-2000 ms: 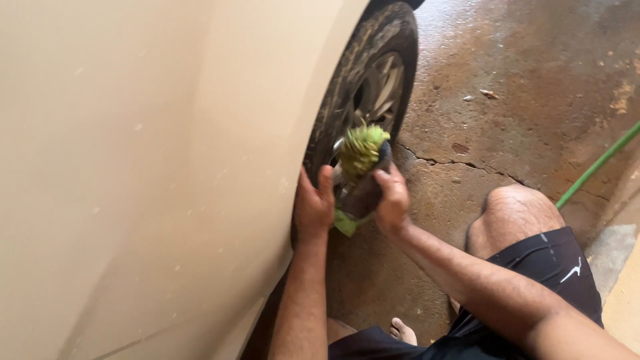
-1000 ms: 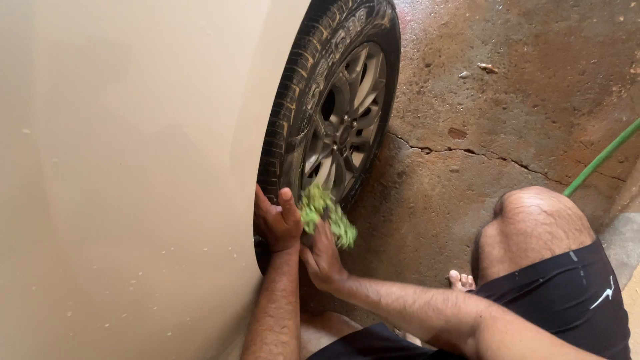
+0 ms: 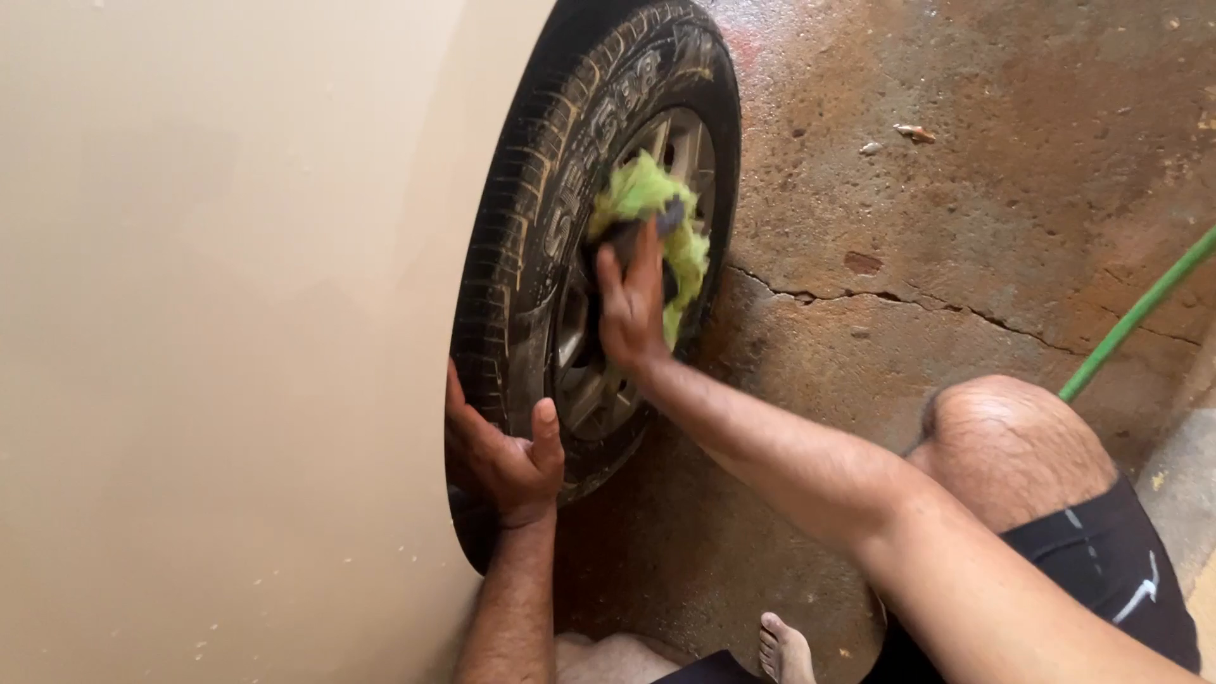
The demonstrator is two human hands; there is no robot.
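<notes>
My right hand (image 3: 635, 309) presses a green shaggy wash mitt (image 3: 689, 252) with a dark backing against the wheel rim (image 3: 594, 404) of a car. Its fingers lie over the dark side of the mitt and point up toward the top of the rim. On the lower part of the tire (image 3: 532, 214) rests my left hand (image 3: 513, 465), thumb raised and apart, its fingers partly hidden behind the edge of the beige body panel (image 3: 237, 313). Nothing shows in the left hand. Pale streaks and raised characters mark the tire.
A cracked, wet concrete floor (image 3: 912, 209) lies right of the wheel, with small debris (image 3: 914, 133) on it. Behind my bent knee (image 3: 1021, 446) runs a green hose (image 3: 1140, 313). My bare foot (image 3: 785, 651) is on the floor at the bottom.
My right hand has moved up from the bottom of the wheel to the middle of the rim with the mitt. My left hand stays low on the tire.
</notes>
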